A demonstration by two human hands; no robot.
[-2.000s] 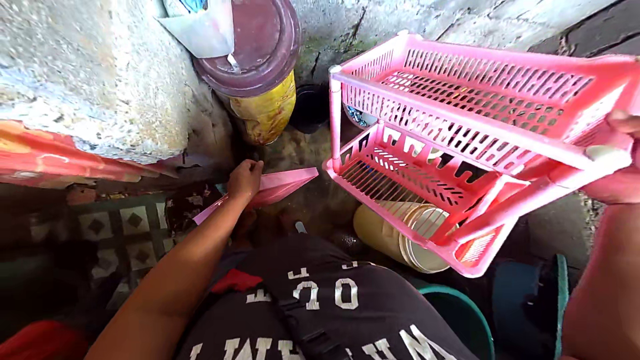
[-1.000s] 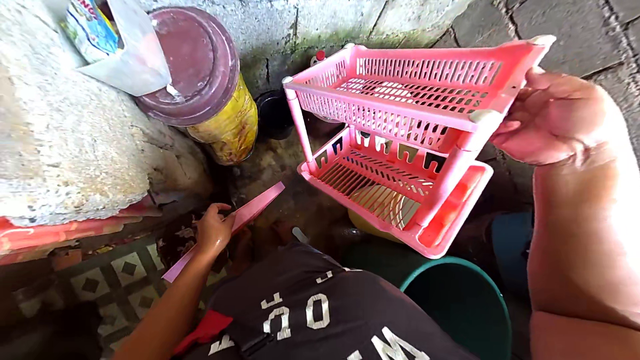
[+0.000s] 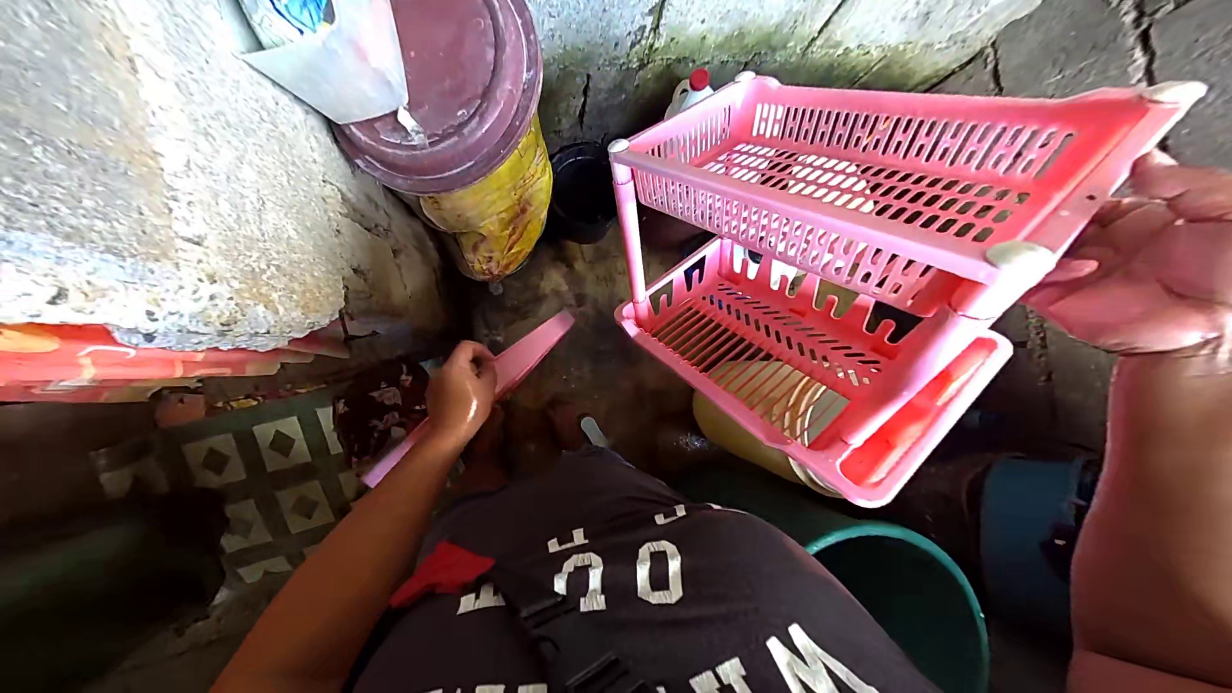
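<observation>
A pink plastic two-tier dish rack (image 3: 818, 241) is held up at the right, tilted, with slotted baskets joined by posts. My right hand (image 3: 1145, 255) grips the right end of its upper basket; some fingers are hidden behind the rim. At centre left, my left hand (image 3: 462, 390) is closed around the edge of a flat pink plastic piece (image 3: 531, 354), seen nearly edge-on. That piece is apart from the rack, and its lower end shows past my wrist.
Below the rack lie a cream bucket (image 3: 741, 423) and a green basin (image 3: 972, 587). A lidded bin wrapped in yellow (image 3: 496, 217), a black pail (image 3: 582, 188) and a white bottle with red cap (image 3: 695, 85) stand by the wall. A rough concrete ledge (image 3: 173, 173) is at left.
Since two seconds ago the rack has turned in my right hand, its right end now showing my spread palm beside it. My left hand still holds the flat pink piece, now slanting more steeply.
</observation>
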